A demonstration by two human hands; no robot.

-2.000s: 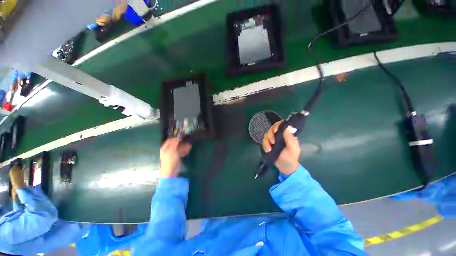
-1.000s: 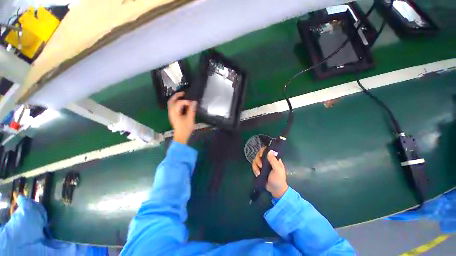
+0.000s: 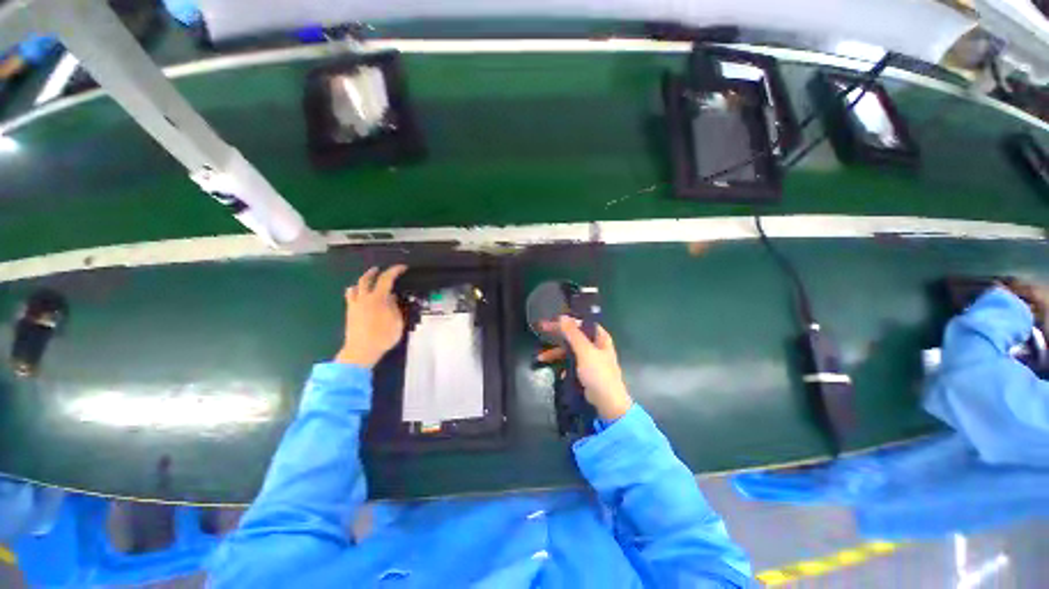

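Note:
A black fixture tray lies on the green bench in front of me. It holds an opened tablet with a large silvery-white battery and a narrow main board at its far end. My left hand rests on the tray's far left corner, fingers spread on the rim. My right hand holds a black electric screwdriver just right of the tray, over the round grey screw dish, which it partly covers. Whether a screw is in my fingers cannot be told.
Other trays stand on the green conveyor beyond the white rail. A black block with a white band lies at right on its cord. A dark object lies at far left. Another person's sleeve is at right. A white post rises at upper left.
A tray with an opened tablet has come from the conveyor onto the bench in front of me. My left hand has come back with it. My right hand still holds the screwdriver near the dish.

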